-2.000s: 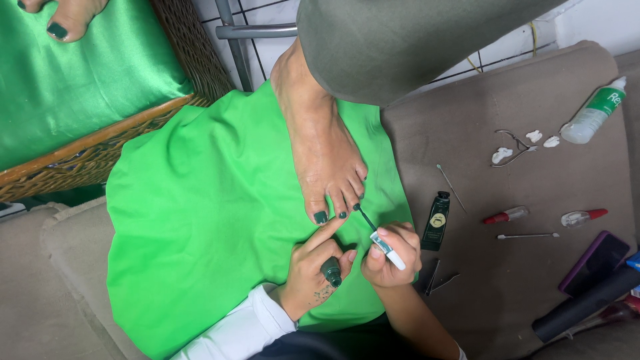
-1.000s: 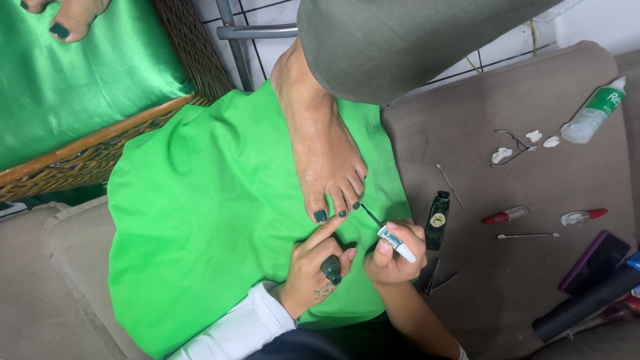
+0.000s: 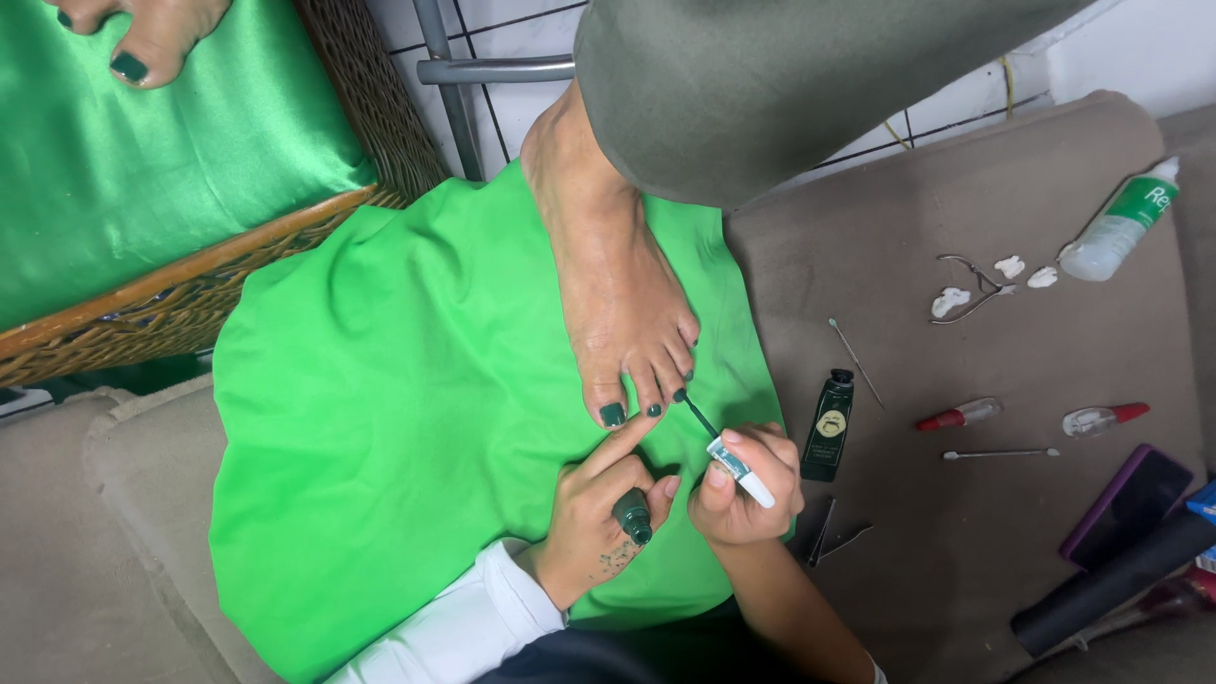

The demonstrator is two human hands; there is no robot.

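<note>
My left hand [image 3: 608, 503] holds an open green nail polish bottle [image 3: 634, 516] against its palm side, and its extended index finger touches the toes of a person's bare foot [image 3: 622, 304]. Green specks mark the skin near that wrist. Between thumb and fingers, my right hand [image 3: 748, 483] grips the white-capped nail polish brush [image 3: 740, 470], its dark tip at the nail of a middle toe. The big toenail and the toenails beside it are dark green. Beneath the foot lies a bright green cloth [image 3: 380, 427].
Right of my hands, a dark green tube [image 3: 828, 425], metal nippers [image 3: 993, 288], cotton pieces [image 3: 950, 302], a plastic bottle [image 3: 1116, 223], red-capped containers [image 3: 959, 414] and a phone [image 3: 1126, 508] lie on brown upholstery. A wicker seat [image 3: 190, 275] with another foot is upper left.
The brush tip, just off the toes one second ago, now meets a toenail. My right hand has shifted slightly. My left hand stays at the toes.
</note>
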